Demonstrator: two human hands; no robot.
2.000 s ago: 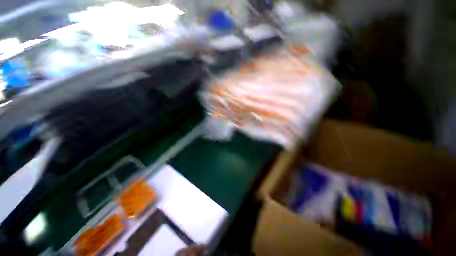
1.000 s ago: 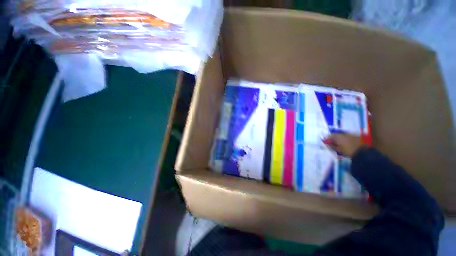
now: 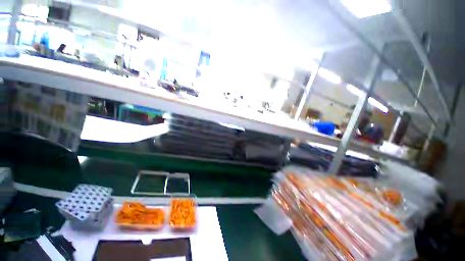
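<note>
No hand is in the picture. Nearest in front of me, a grey-brown panel in a dark border point(image 3: 120, 251) lies on a white sheet point(image 3: 213, 232), cut off by the bottom edge. Two clear tubs of orange keycaps stand behind it, a wider left tub point(image 3: 139, 216) and a right tub point(image 3: 182, 213). A stack of white rubber keypads with dark dots point(image 3: 85, 205) stands left of the tubs. The board stack point(image 3: 38, 247), dark with a white strip, lies at the lower left. An empty housing frame point(image 3: 162, 183) lies behind the tubs.
Bagged parts showing orange and white point(image 3: 346, 214) form a large pile at the right on the green bench point(image 3: 244, 227). A long white shelf point(image 3: 204, 107) crosses behind, with dark stacked material point(image 3: 204, 137) under it. People are small and blurred in the far background.
The view has swung left and up from the carton, which has left the picture. The right hand that was on the printed packaging inside it is out of view. The tubs and keypads now show.
</note>
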